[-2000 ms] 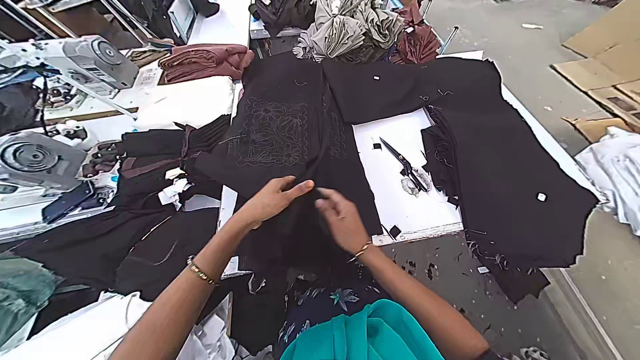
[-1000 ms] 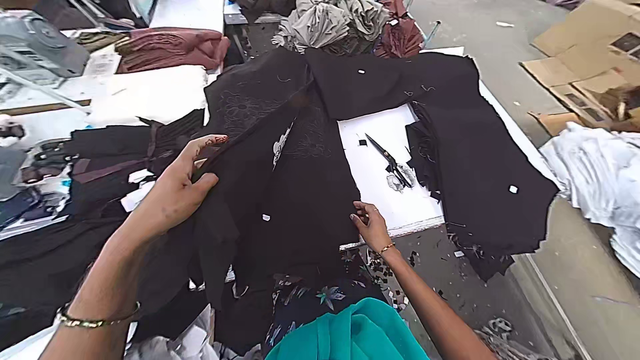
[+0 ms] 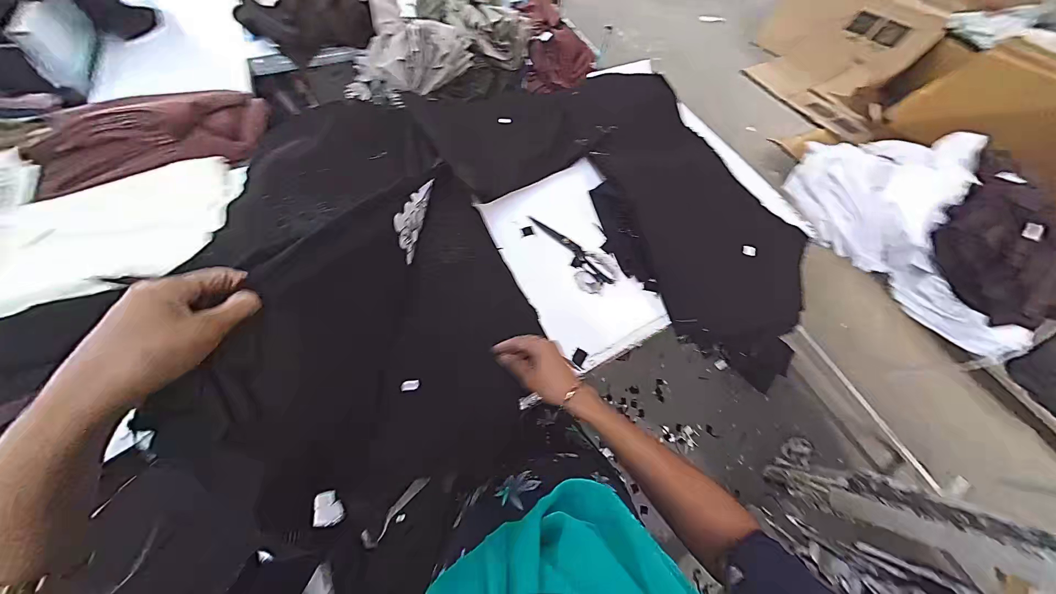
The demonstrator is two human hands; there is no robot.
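Note:
Black fabric pieces lie spread over a white-topped table. My left hand pinches the upper left edge of one black panel between thumb and fingers. Over the right edge of the same dark fabric is my right hand, its fingers bent; whether they grip the cloth is unclear. A pale patterned patch shows between the black layers. Scissors with pale wrapping at the handles rest on the white tabletop, to the right of the panel. Another stack of black pieces lies farther right.
Folded maroon fabric and white cloth lie at the left. Bunched grey fabric sits beyond the table. On the right are cardboard boxes and a white cloth heap. Small scraps litter the floor.
Between the two earlier frames my hands moved apart, the left one drawing the black panel's edge leftward and exposing the pale patch. The view has since shifted.

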